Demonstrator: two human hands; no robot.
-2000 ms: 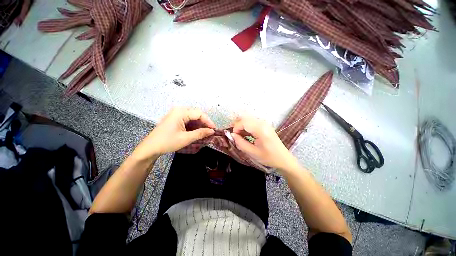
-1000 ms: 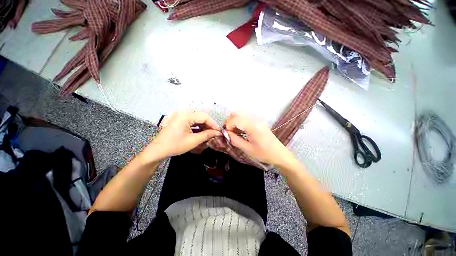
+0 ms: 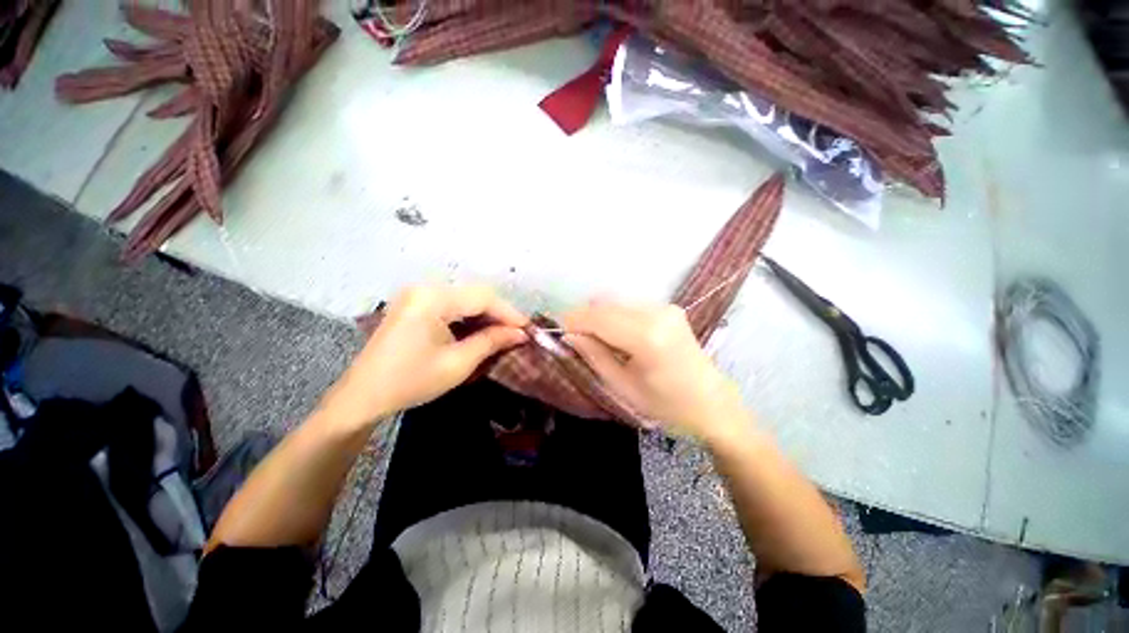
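A reddish-brown checked fabric band (image 3: pixel 545 377) hangs between my hands at the table's near edge. Its pointed end lies on the table beyond my right hand. Pale cloth shows at the band's upper edge between my fingertips. My left hand (image 3: pixel 440 340) pinches the band between thumb and fingers. My right hand (image 3: pixel 638 352) is closed at the band's edge, its fingertips a little apart from the left ones. A pale thread (image 3: pixel 714 293) runs from my right hand over the pointed end towards the shears' tip. No needle can be made out.
Black-handled shears (image 3: pixel 848 334) lie right of the band. A grey coil (image 3: pixel 1047 361) is at far right. A stack of bands (image 3: pixel 792 74) sits at the back over a plastic bag (image 3: pixel 743 118), beside a red piece (image 3: pixel 579 97). A smaller bundle (image 3: pixel 229 93) is at left.
My right fingertips have moved slightly away from my left ones, and more of the band's checked face shows below my hands. The whole table view has shifted left.
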